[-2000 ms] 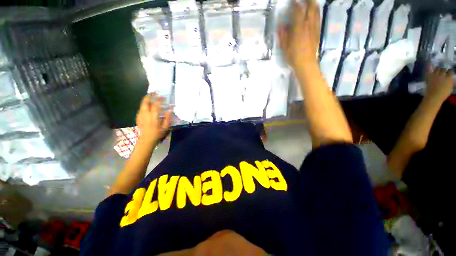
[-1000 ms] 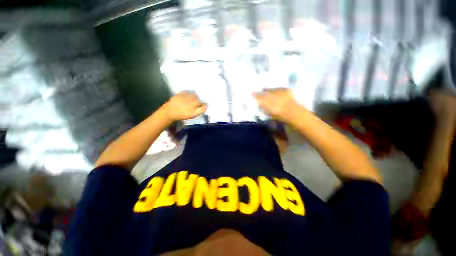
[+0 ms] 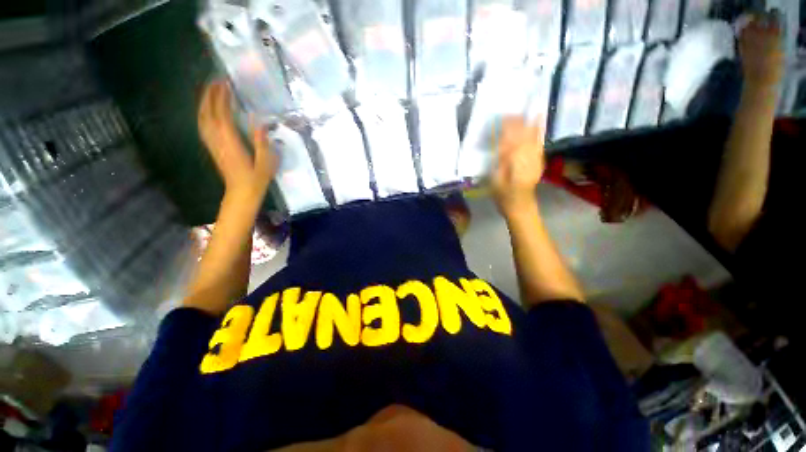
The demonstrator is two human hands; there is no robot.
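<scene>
A clear plastic tray [image 3: 309,210] with two rows of white pouches [image 3: 386,146] lies right in front of my waist. The upper left pouches are slanted and the tray looks turned a little. My left hand [image 3: 237,146] is at the tray's left edge, fingers apart, the thumb near the lower left pouch. My right hand [image 3: 519,159] is over the tray's lower right part, on or beside a white pouch; it is blurred, and I cannot tell whether it grips anything.
Another filled tray [image 3: 610,84] lies to the right, with a coworker's arm [image 3: 747,159] reaching over its far end. Stacked trays [image 3: 84,168] stand at the left. Dark green surface [image 3: 163,97] shows between stack and tray. A red item [image 3: 588,187] is below the bench edge at right.
My hands have moved apart from the tray's near edge, left hand to its left side, right hand slightly right. The tray looks more tilted, and the view has shifted.
</scene>
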